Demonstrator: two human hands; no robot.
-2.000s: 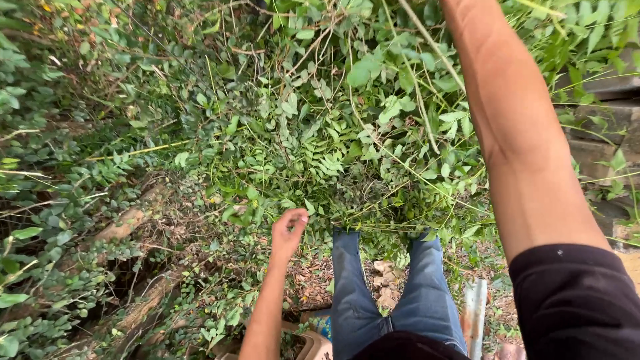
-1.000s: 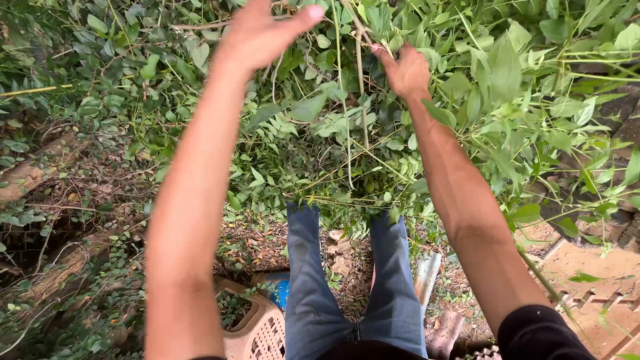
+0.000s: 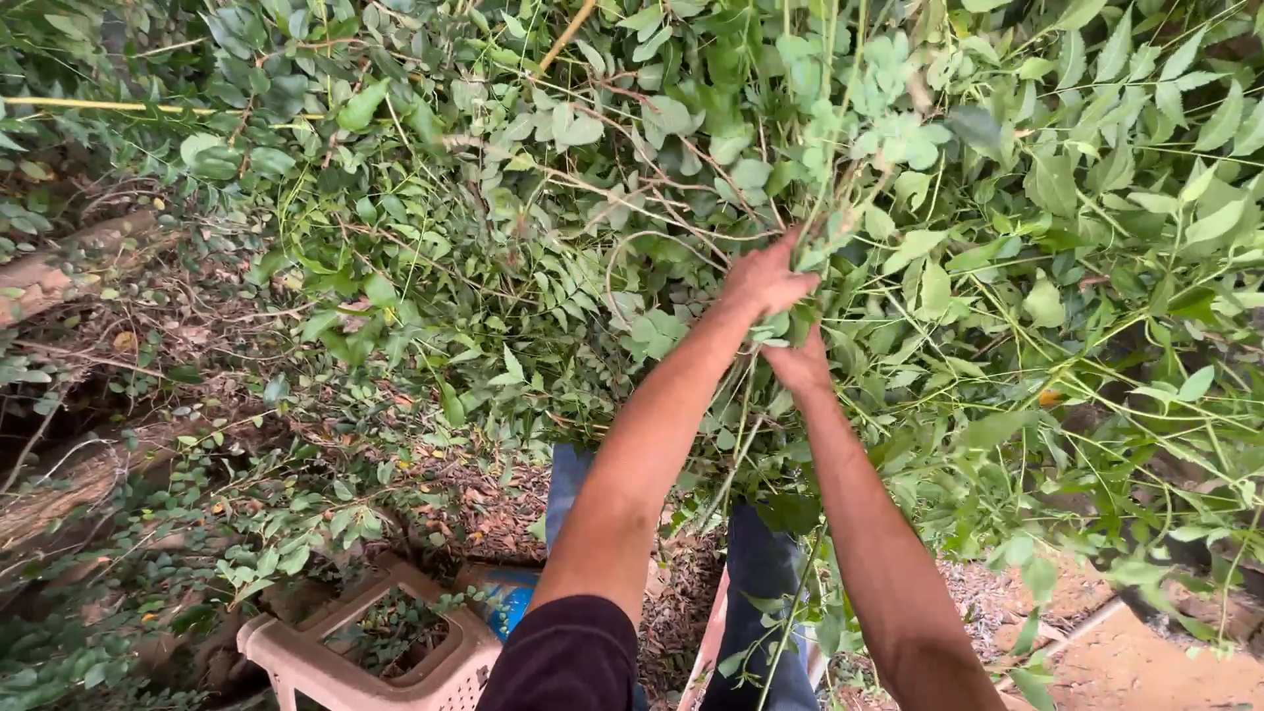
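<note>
My left hand and my right hand are close together right of the view's centre, the left one a little farther out. Both are closed around a bunch of thin green stems. Leaves hide most of the fingers. Leafy tops of the bunch stand beyond my hands, and loose stem ends hang below them toward my jeans. Dense green foliage surrounds both hands.
A beige plastic chair or stool lies at the lower left beside a blue object. Thick logs lie at the left among twigs. Reddish-brown slabs are at the lower right. A yellowish stem crosses the upper left.
A second ago my hands were apart at the top of the view, the left one with its fingers spread. Now they have come together, lower down, around the stems. The view has shifted.
</note>
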